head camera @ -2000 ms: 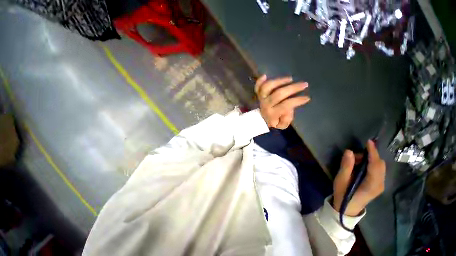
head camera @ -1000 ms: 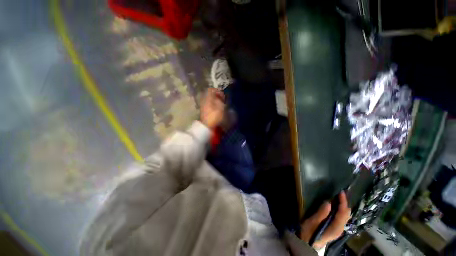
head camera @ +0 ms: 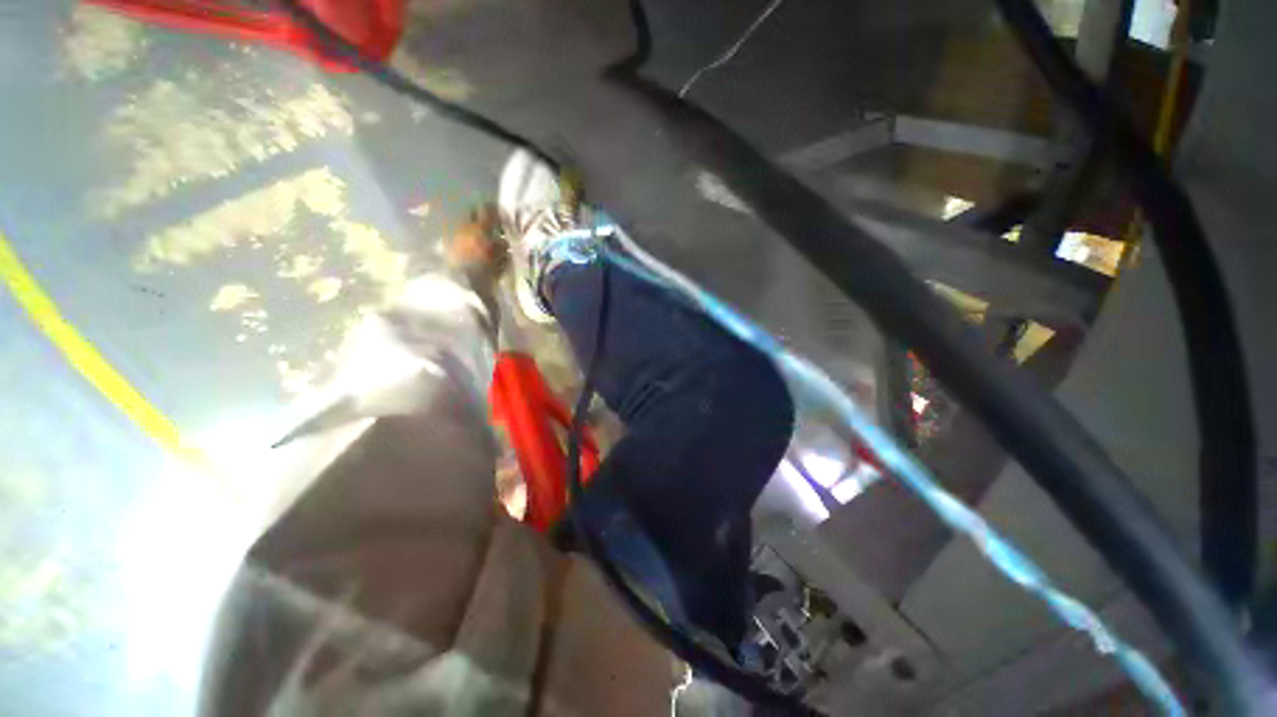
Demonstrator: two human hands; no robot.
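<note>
My left hand [head camera: 473,247] is small and blurred, low by the floor, beside a light shoe [head camera: 529,210]. Its fingers are not clear, and I cannot tell whether it holds anything. My right hand is out of view. A thin black cable [head camera: 594,350] hangs down past the shoe and the dark trouser leg [head camera: 700,378]. A light-blue and white cord [head camera: 896,462] runs from the shoe area to the lower right. A thick black cable [head camera: 896,294] crosses close in front of the view.
Another thick black cable [head camera: 1211,350] curves down the right side. Grey frame bars [head camera: 966,140] stand behind the cables. A red object [head camera: 529,427] is beside the trouser leg, and another red object [head camera: 336,28] is at the top left. A yellow line [head camera: 98,371] marks the floor.
The view has dropped from the bench to the floor and the space under it. The bench top, its shiny pile and my right hand have left the picture. My left hand appears lower, beside the shoe.
</note>
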